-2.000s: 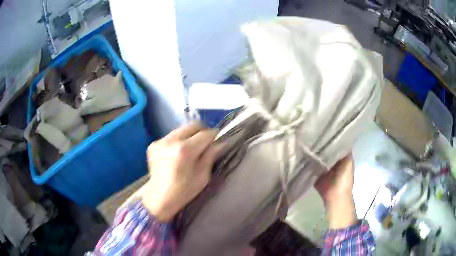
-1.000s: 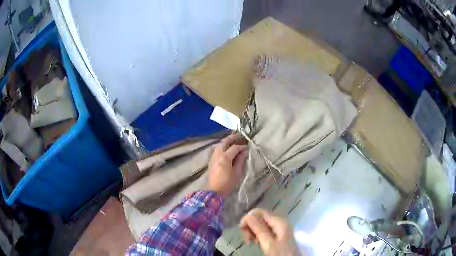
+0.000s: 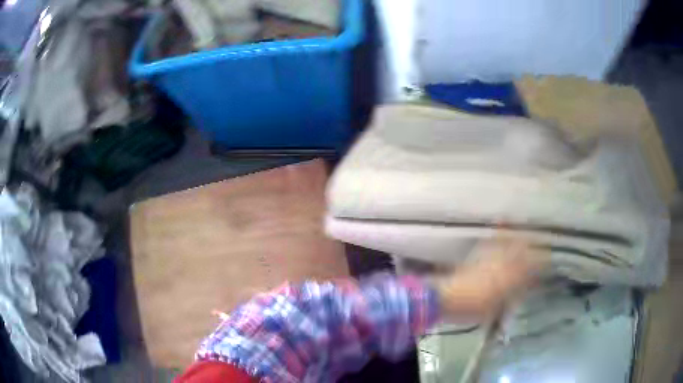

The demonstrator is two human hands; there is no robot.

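Observation:
A thick folded beige bundle of cut pieces [image 3: 457, 176] lies right of centre, at the corner of the pale table [image 3: 524, 351]. Its folded layers face me. My left hand [image 3: 498, 277] is blurred at the bundle's near side, with the arm in a plaid sleeve reaching from the lower left. Whether the fingers grip the cloth cannot be told. A thin pale strip [image 3: 485, 345] hangs down below the hand. My right hand is not in view.
A blue bin [image 3: 262, 97] with beige and brown pieces stands at the top. A brown wooden board [image 3: 232, 254] lies left of the bundle. Pale cloth [image 3: 45, 277] is heaped at the far left. Tan cardboard [image 3: 584, 97] lies behind the bundle, near a white panel [image 3: 517, 37].
The view has swung left, showing the board and cloth heap. The bundle, held up between both hands at first, now lies down, its folded layers towards me. My right hand has left the view.

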